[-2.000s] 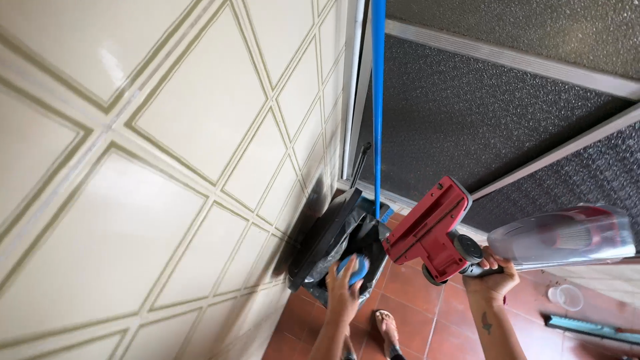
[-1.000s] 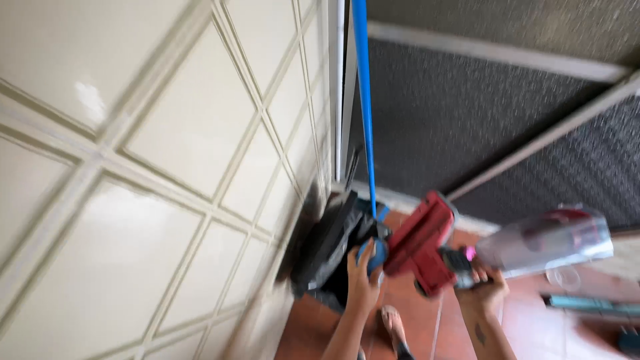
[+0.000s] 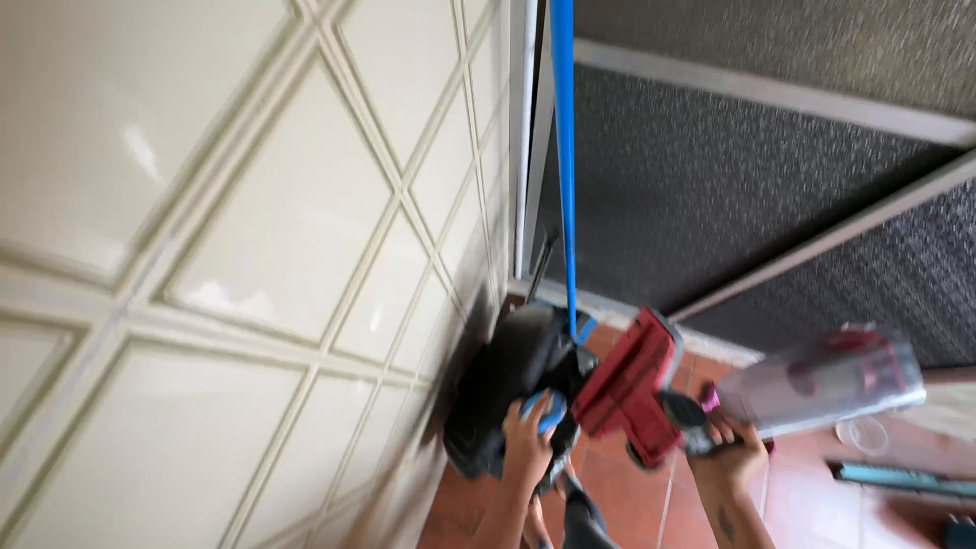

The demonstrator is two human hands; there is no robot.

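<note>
My left hand (image 3: 528, 436) grips a small blue object (image 3: 544, 410), blurred, over a black bin (image 3: 496, 389) lined with a black plastic bag. My right hand (image 3: 728, 444) holds the neck of a red vacuum floor head (image 3: 637, 389), its flat underside facing up and left. The head is just right of the bin. Beyond the right hand, to the right, is a clear plastic dust container (image 3: 823, 381) with red parts inside, blurred; how it joins the neck cannot be told.
A blue pole (image 3: 563, 152) stands behind the bin, beside a cream tiled wall (image 3: 252, 252). Framed textured dark panels (image 3: 732, 191) rise behind. On the terracotta tile floor (image 3: 629, 496) are a clear round container (image 3: 862, 435) and a teal-edged long object (image 3: 900, 479). My feet are below the bin.
Two seconds ago the bin's opening showed more plainly; now its black side or lid covers more of it. Both hands keep hold of their things.
</note>
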